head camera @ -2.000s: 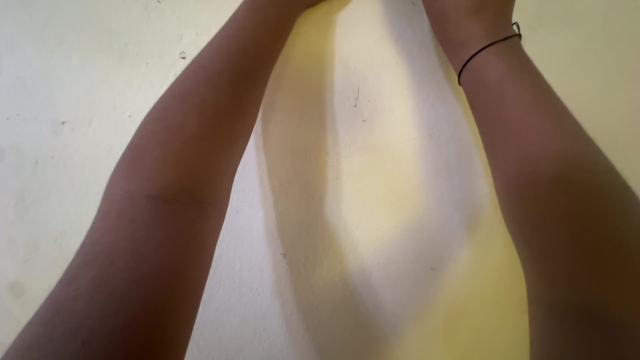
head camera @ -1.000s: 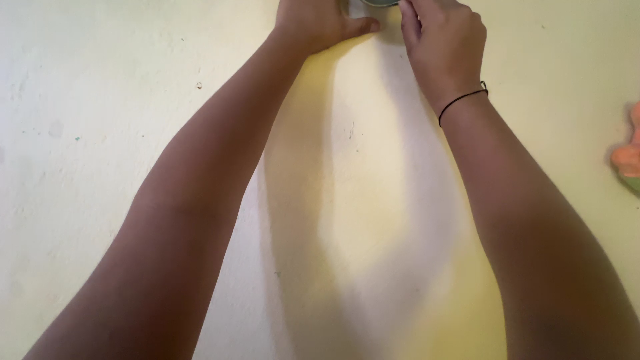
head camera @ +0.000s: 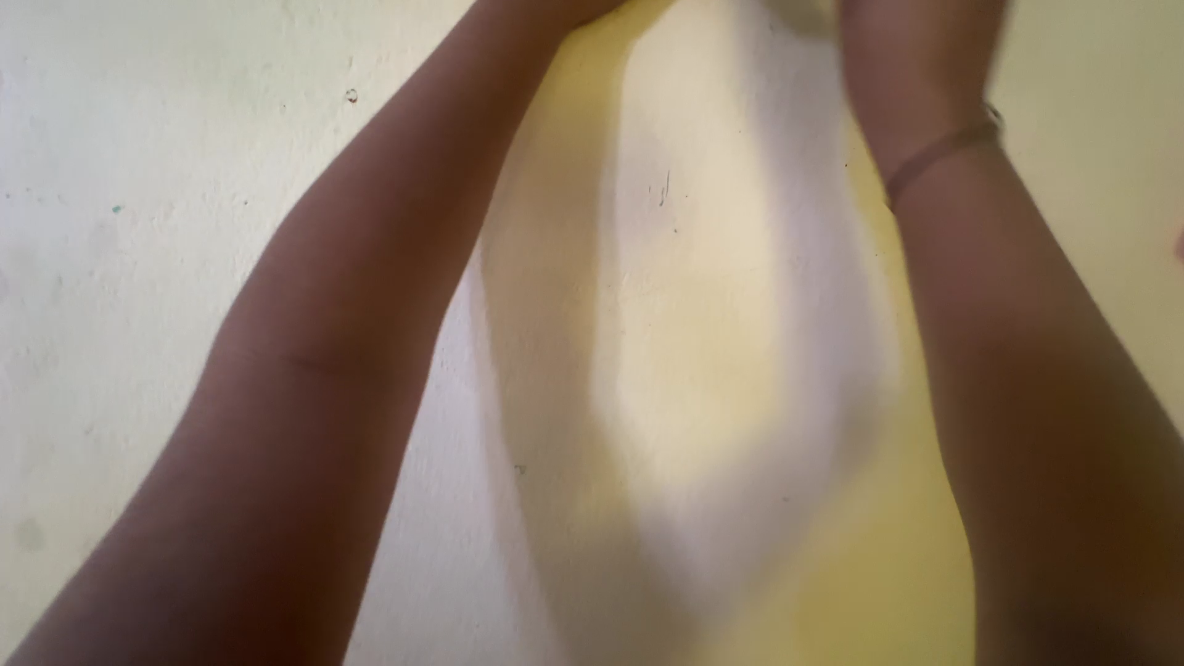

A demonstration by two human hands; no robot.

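Note:
Both my forearms reach up over a pale painted surface (head camera: 703, 342), and the top edge of the view cuts off my hands. Only the base of my left hand (head camera: 587, 11) shows, at the top centre. My right hand (head camera: 920, 51) is partly visible at the upper right, blurred, with a thin dark band (head camera: 943, 157) around the wrist. The fingers of both hands are out of view, so what they hold or touch is hidden.
Small dark marks and chips dot the pale surface. Shadows of my arms fall between them, with yellow light around. A sliver of something pinkish (head camera: 1179, 244) shows at the right edge.
My hands and the edge of a round object near them, visible a second ago, have slipped mostly or wholly past the top edge. The orange and green item at right is almost out of view.

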